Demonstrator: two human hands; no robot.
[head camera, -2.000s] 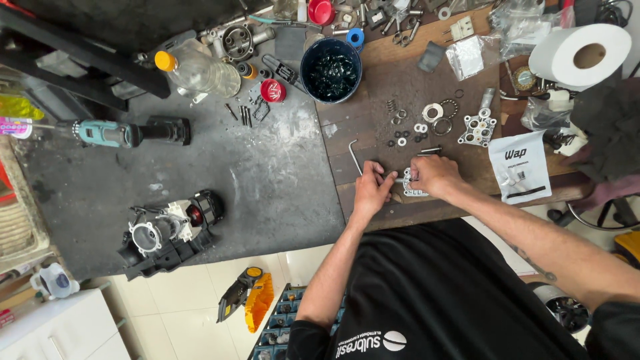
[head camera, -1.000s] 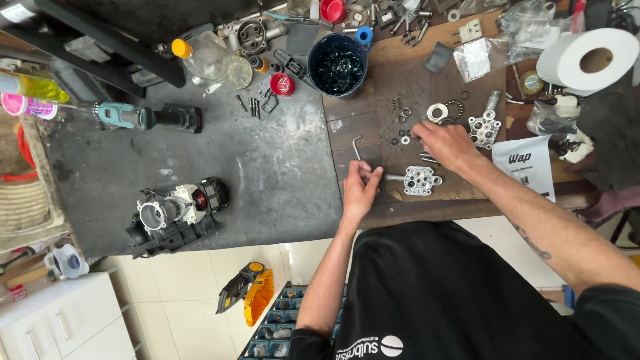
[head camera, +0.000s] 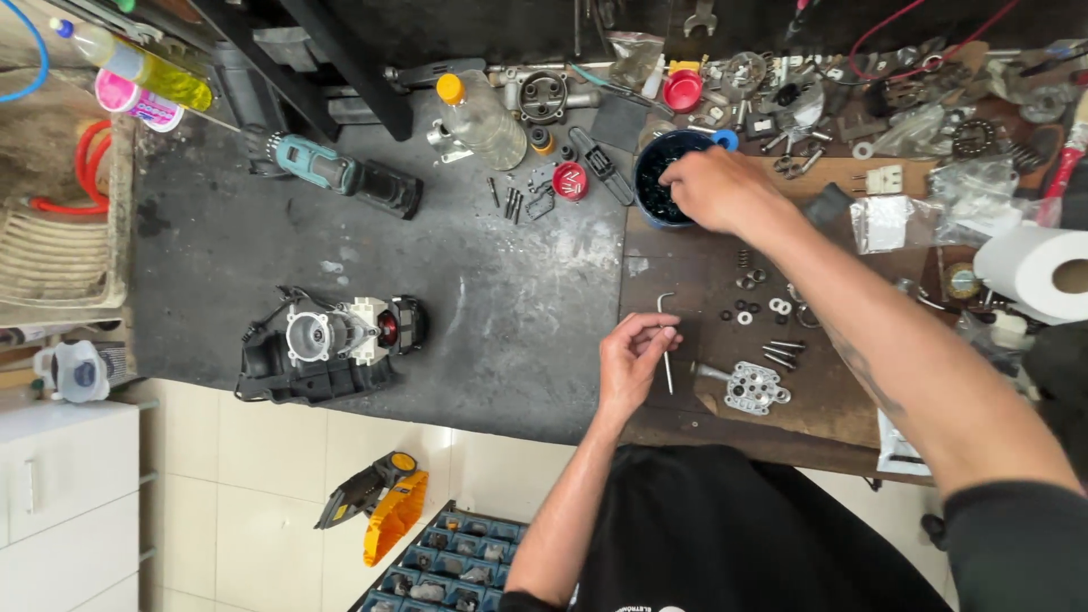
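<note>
My right hand (head camera: 722, 191) reaches over the rim of a dark blue tub (head camera: 650, 189) of dark, shiny contents; its fingertips are in the tub, and whether they grip anything is hidden. Above the wooden bench part is my left hand (head camera: 636, 348), thumb and fingers pinched by a bent hex key (head camera: 668, 374); whether a small piece is between the fingertips I cannot tell. A cast metal pump head (head camera: 754, 388) lies right of that hand. Several bolts (head camera: 779, 354), rubber and white rings (head camera: 745, 318) and a spring (head camera: 744, 258) lie above it.
A motor assembly (head camera: 340, 336) stands on the dark mat at left, below a cordless drill (head camera: 340, 174). A clear bottle (head camera: 484, 123) and red cap of pins (head camera: 569, 181) are near the back. Loose parts crowd the back right, with a paper roll (head camera: 1041, 268).
My right hand has moved from the small rings to the blue tub. My left hand, at the pump head two seconds ago, is now by the hex key.
</note>
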